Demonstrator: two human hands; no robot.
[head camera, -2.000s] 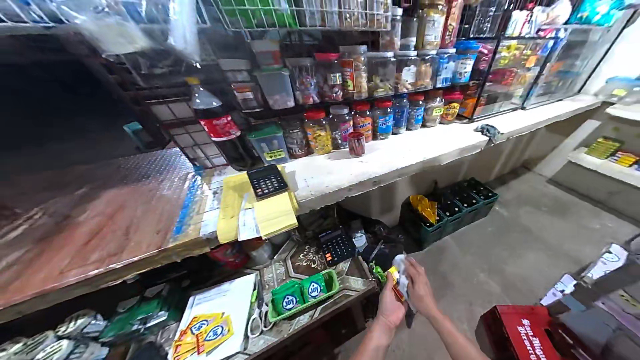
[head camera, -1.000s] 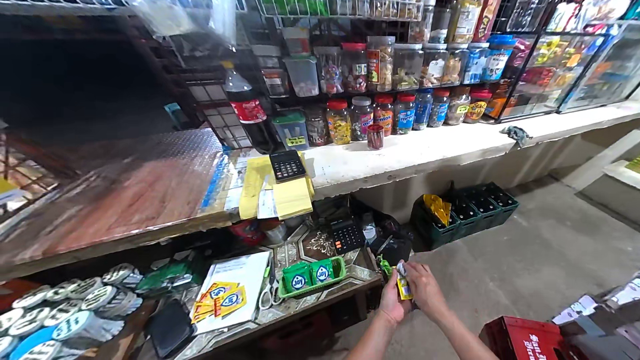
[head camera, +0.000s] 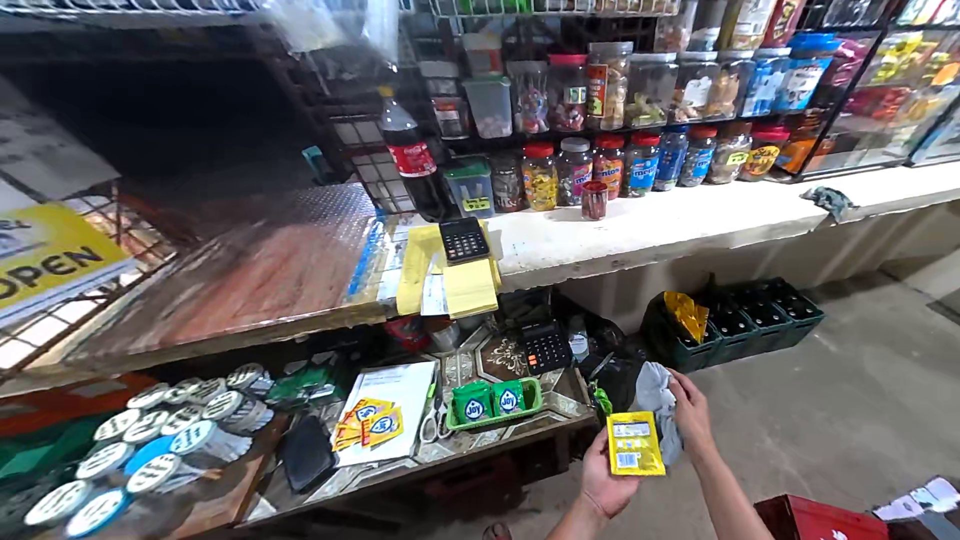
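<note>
My left hand (head camera: 609, 480) holds a yellow sachet (head camera: 636, 444), its printed face turned up, past the right end of the low tiled table. Close beside it, my right hand (head camera: 691, 412) grips a crumpled grey plastic bag (head camera: 655, 397). Left of the hands, green Joy sachets (head camera: 472, 403) sit in a light-green plastic basket (head camera: 535, 396). Farther left, yellow-orange sachets (head camera: 379, 424) lie on white paper (head camera: 390, 382), with scissors (head camera: 432, 424) at its side. A black calculator (head camera: 546, 349) rests at the back of the tiled table.
A white counter (head camera: 637, 225) runs above, bearing candy jars (head camera: 540, 177), a cola bottle (head camera: 411, 157), yellow paper (head camera: 471, 289) and another calculator (head camera: 465, 240). A green bottle crate (head camera: 772, 330) and a red crate (head camera: 817, 519) stand on the floor. Round-lidded containers (head camera: 157, 472) fill the left.
The hands have moved apart from their close grip around the small packet. The yellow sachet's face and the grey bag now show plainly. The view has shifted left.
</note>
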